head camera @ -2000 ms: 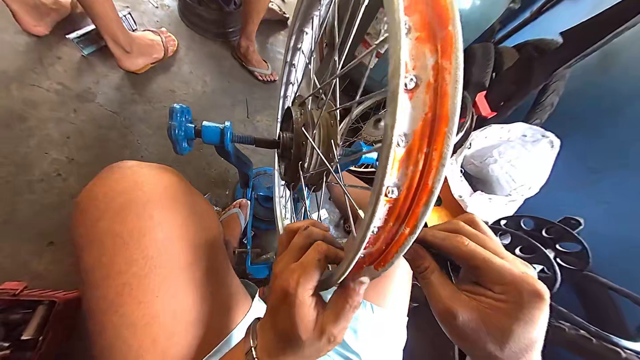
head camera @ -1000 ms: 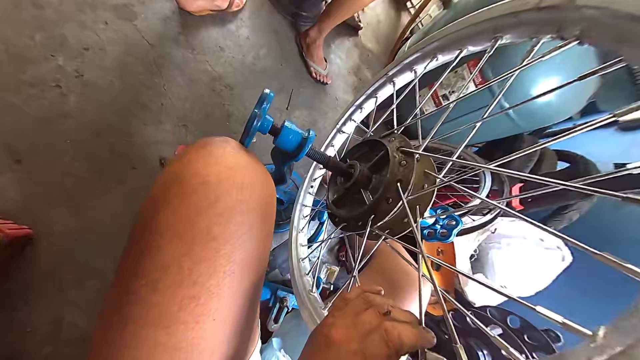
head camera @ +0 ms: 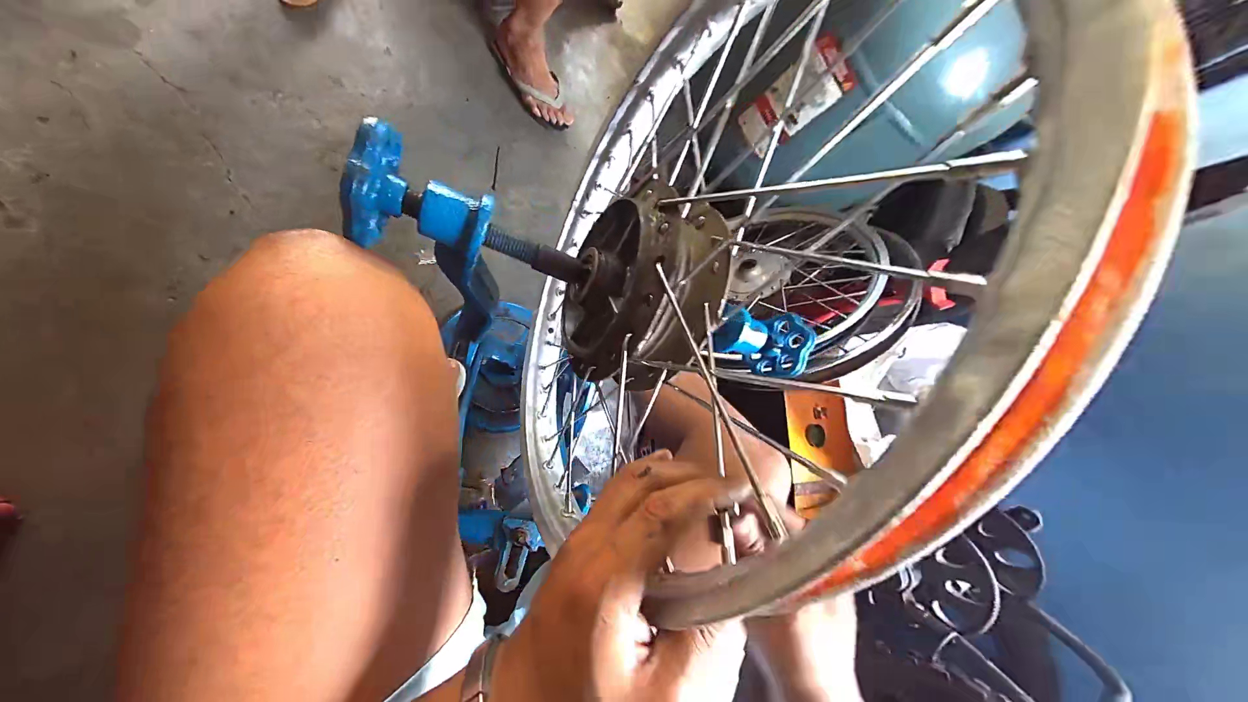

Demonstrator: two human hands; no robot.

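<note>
A spoked wheel with a metal rim is mounted by its dark hub on a blue metal stand with a threaded clamp. Faded orange-red runs along the rim's outer face. My left hand wraps the rim's lower edge, its fingers reaching inside among the spokes. Several spokes cross just above those fingers, with their ends near the rim. What seems to be my right hand shows below and behind the rim, mostly hidden and overexposed; its fingers cannot be made out.
My bare knee fills the left foreground. Another person's sandalled foot rests on the concrete floor beyond. Behind the wheel are a second spoked wheel, a blue clamp knob, an orange item and black round parts.
The wheel's rim has shifted across the view since one second ago, showing its orange-red outer face again. My left hand now wraps the lower rim. The view has also moved.
</note>
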